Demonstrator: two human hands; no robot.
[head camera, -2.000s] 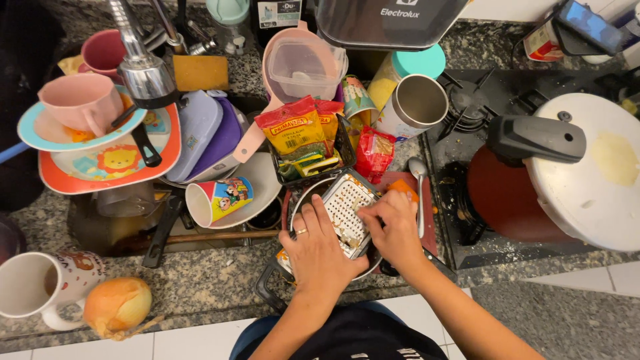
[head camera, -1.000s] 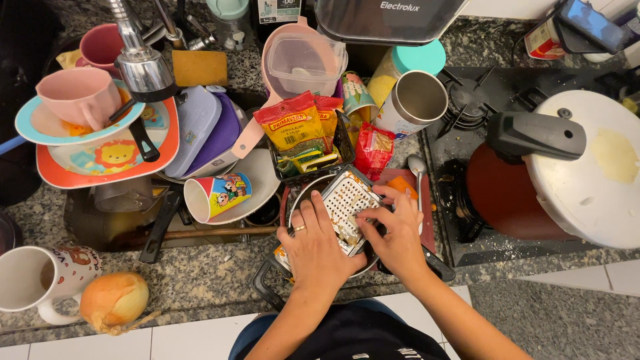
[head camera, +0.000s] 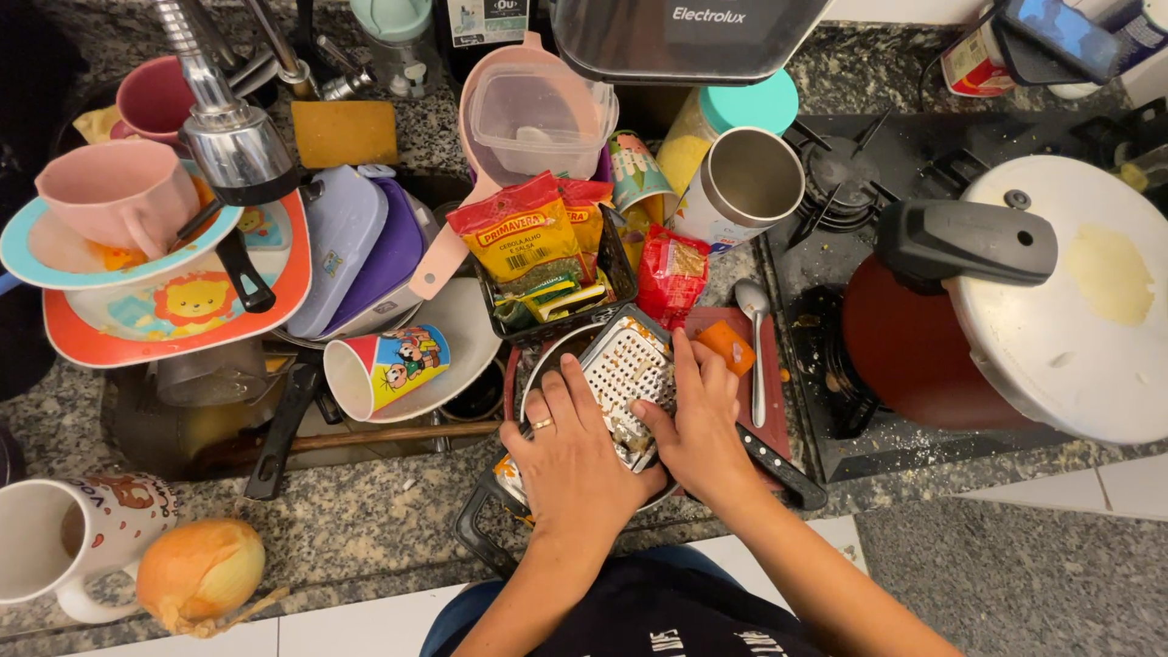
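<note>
A metal box grater (head camera: 630, 374) lies tilted across a pot (head camera: 538, 360) at the counter's front edge, with bits of food on its face. My left hand (head camera: 570, 447) is shut on the grater's lower left side, its fingers spread over the metal. My right hand (head camera: 698, 420) rests at the grater's right side, fingers bent against the face; whether a small piece is under them is hidden. Just right of it, an orange piece of food (head camera: 727, 347) lies on a red cutting board (head camera: 776, 401) beside a metal spoon (head camera: 756, 351). A black-handled knife (head camera: 780, 467) sticks out past my right wrist.
A black basket of seasoning packets (head camera: 538, 246) stands behind the pot. Left, the sink holds stacked dishes, a paper cup (head camera: 388, 370) and a pan handle (head camera: 283, 433). An onion (head camera: 203, 573) and a mug (head camera: 78, 538) sit front left. A pressure cooker (head camera: 949, 328) stands on the stove at right.
My right hand has shifted a little on the grater's face. My left hand stays on the grater's left side.
</note>
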